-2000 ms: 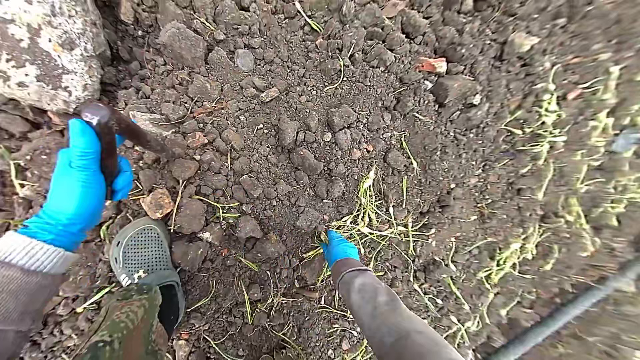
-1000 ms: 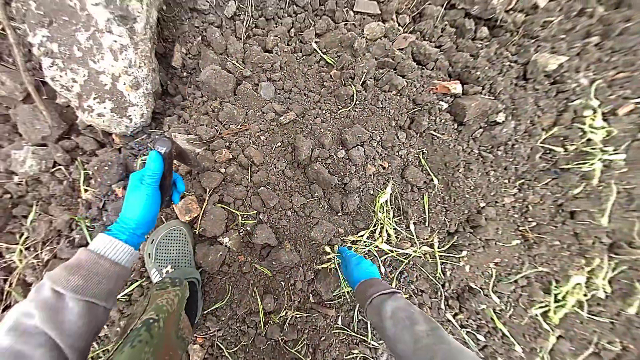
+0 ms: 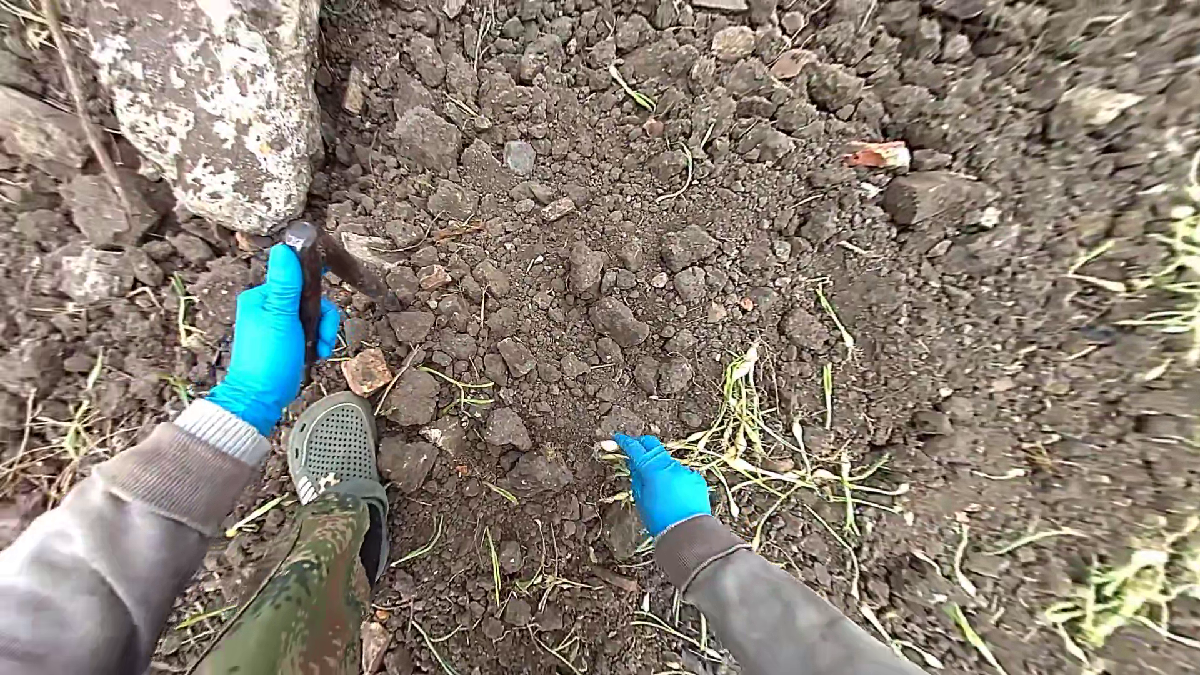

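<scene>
My left hand (image 3: 272, 337), in a blue glove, is closed around the dark handle of a hand tool (image 3: 312, 291); a dark metal part runs from its top toward the lower right, and its far end lies against the soil. In my right hand (image 3: 664, 483), gloved as well, a small pale bulb (image 3: 610, 446) shows at the fingertips, low over the soil. Touching or just beside that hand is a loose heap of pale bulbs with green stalks (image 3: 741, 441), spread out to its right.
A large pale-blotched stone (image 3: 220, 112) lies at the upper left. My foot in a grey-green clog (image 3: 335, 445) stands between my hands. A brick fragment (image 3: 367, 371) is by the clog, a reddish one (image 3: 878, 155) at the upper right. More plants (image 3: 1130, 586) lie at the right.
The blurred grey bar seen at the lower right two seconds ago is out of view. My left hand keeps hold of the tool, and my right hand stays at the left edge of the heap.
</scene>
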